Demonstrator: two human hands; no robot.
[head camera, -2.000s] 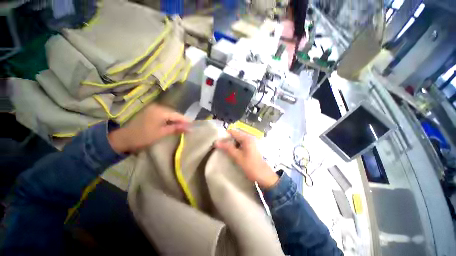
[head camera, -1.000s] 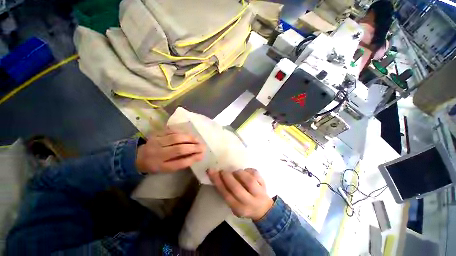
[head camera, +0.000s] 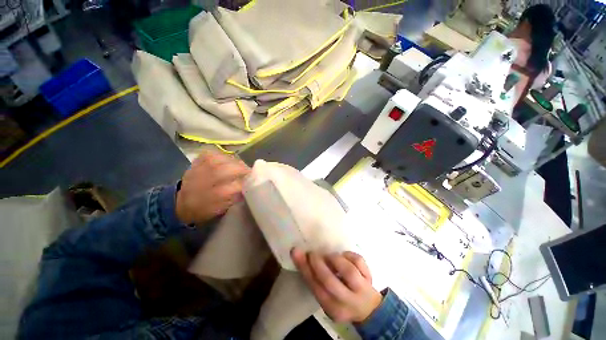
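A beige garment piece (head camera: 312, 206) lies over the front edge of the white table and hangs down towards my lap. A slightly darker rectangular patch (head camera: 276, 216) shows on it between my hands. My left hand (head camera: 211, 187) pinches the cloth at the upper left end of the patch. My right hand (head camera: 337, 284) holds the cloth at the patch's lower end, fingers bent over it. The sewing machine head (head camera: 428, 143), with its dark grey cover, stands to the right beyond the cloth, not touching it.
A heap of beige garment pieces (head camera: 219, 99) with yellow edges is at the back left. A yellow frame (head camera: 420, 206) lies by the needle area. Black cord (head camera: 500, 272), grey strip (head camera: 539, 317) and screen (head camera: 581, 262) are at right. A person (head camera: 535, 40) sits behind the machine.
The yellow-edged seam between my hands has gone from view and the patch is turned up. My left hand has since moved up to the patch's end. The view has swung left.
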